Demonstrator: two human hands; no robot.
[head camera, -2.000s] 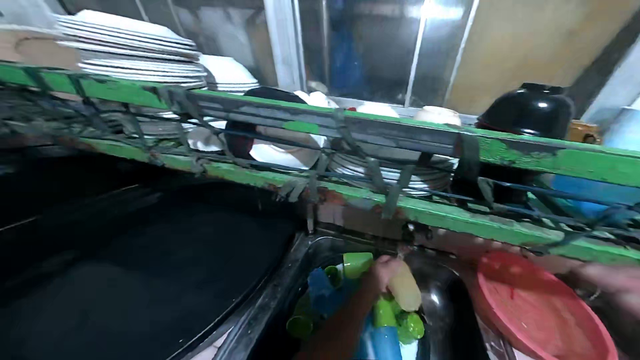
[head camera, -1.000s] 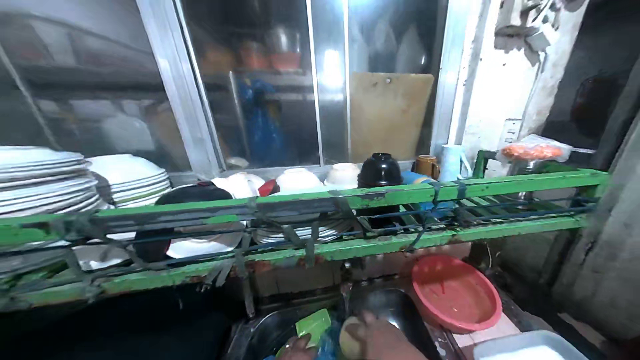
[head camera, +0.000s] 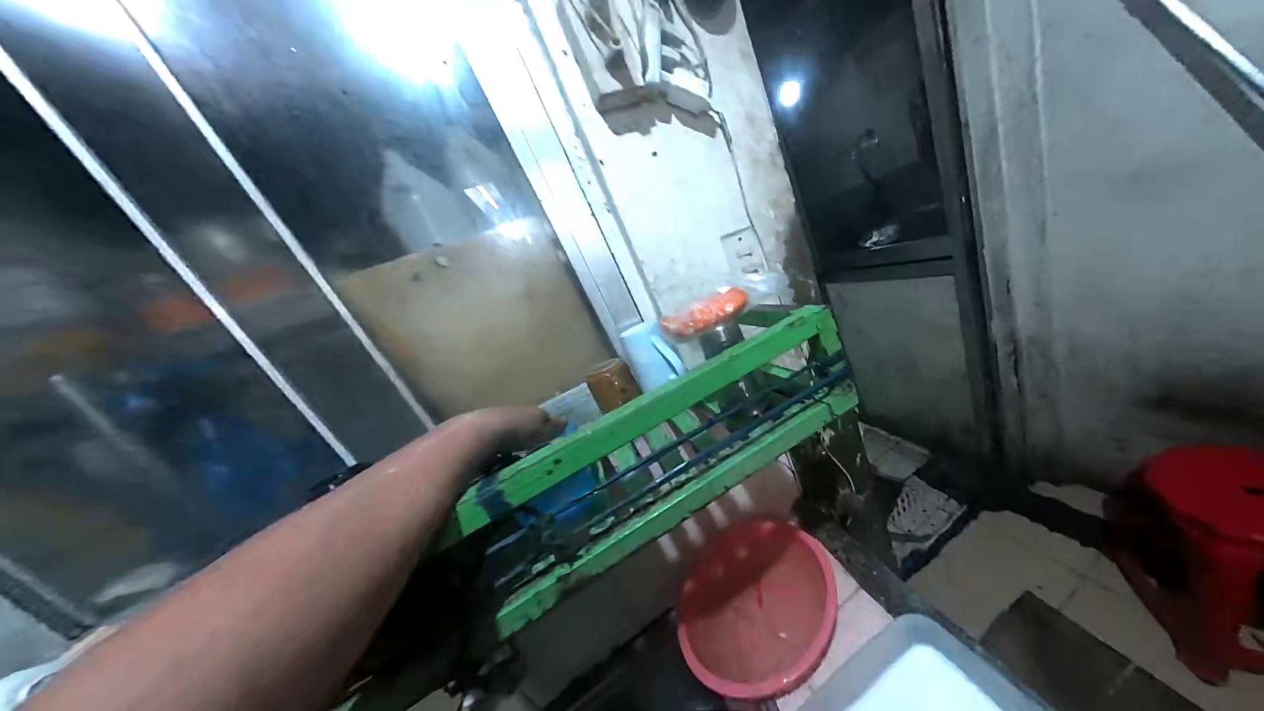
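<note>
My left hand (head camera: 509, 427) reaches over the upper rail of a green-painted rack (head camera: 681, 390), with the forearm crossing from the lower left. Its fingers are partly hidden and blurred, so whether it holds anything cannot be told. Near it, a blue plastic container (head camera: 568, 499) shows through the rack's bars. Just right of the hand stand a brown container (head camera: 612, 383) and a light blue pitcher (head camera: 652, 355). Part of a black rim (head camera: 338, 480) shows behind the forearm. My right hand is out of view.
A red plastic basin (head camera: 758, 610) lies below the rack, beside a pale plastic tub (head camera: 923, 671). A clear bag of orange pieces (head camera: 706, 313) rests at the rack's far end. A red stool (head camera: 1210, 504) stands on the tiled floor at right.
My left hand has moved from the sink up to the rack, and my right hand has left the view. The view has swung right and tilted.
</note>
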